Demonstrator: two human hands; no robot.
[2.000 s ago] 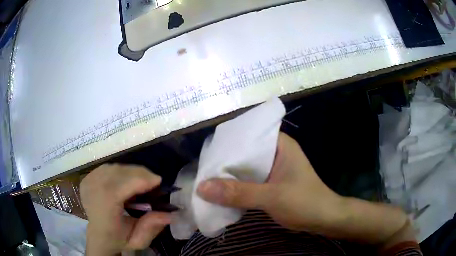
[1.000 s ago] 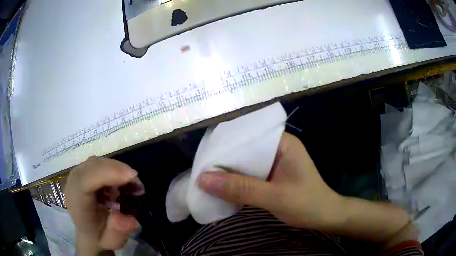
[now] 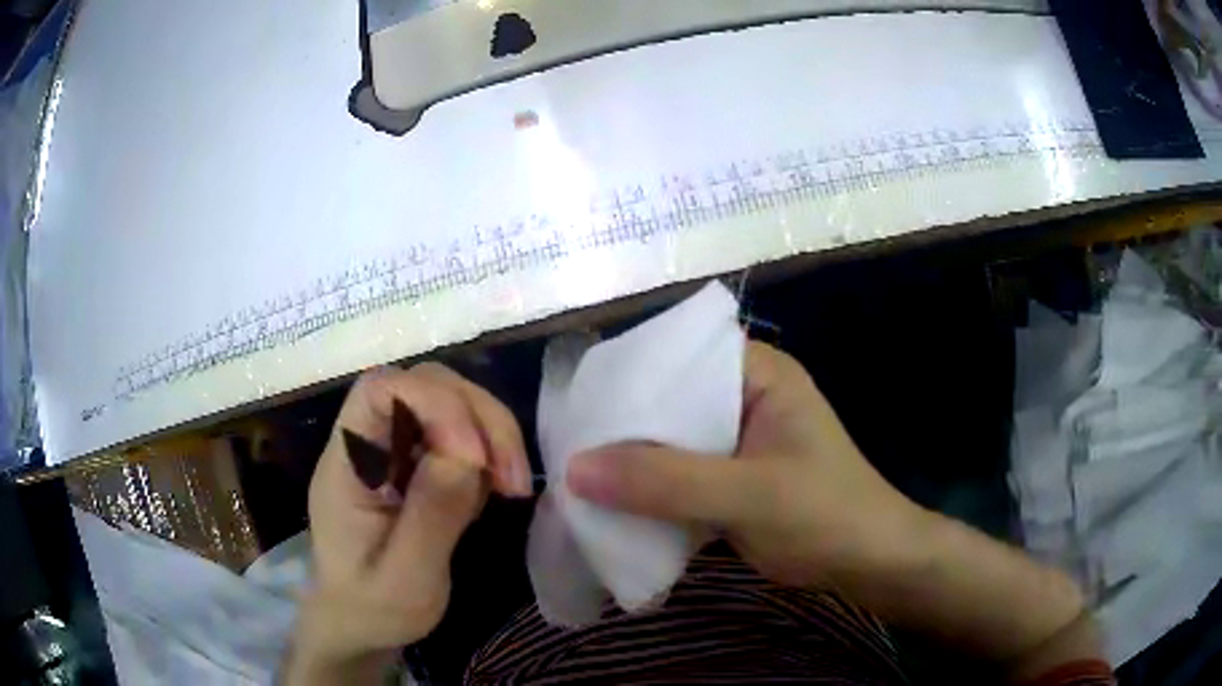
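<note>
My right hand [image 3: 764,483] holds a small white cloth piece [image 3: 657,389] over my lap, thumb on top. The piece is folded, with a greyer layer showing at its left side. Thin thread ends stick out at its upper right corner. My left hand [image 3: 416,496] is close to the cloth's left edge, its thumb and forefinger tips together at what looks like a fine thread. Thread snips [image 3: 383,453] lie in my left hand, dark blades pointing up and left; their handles are hidden by the fingers.
The white table [image 3: 228,201] has a printed ruler [image 3: 509,255] along its front edge. The machine base [image 3: 603,47] is at the back, a dark cloth patch [image 3: 1132,81] at right. White cloth bundles hang at right [image 3: 1139,442] and lower left [image 3: 188,603].
My left hand first drew back left from the cloth, then came right to its edge; the snips' blades now point away from it. My right hand still holds the cloth, slightly turned.
</note>
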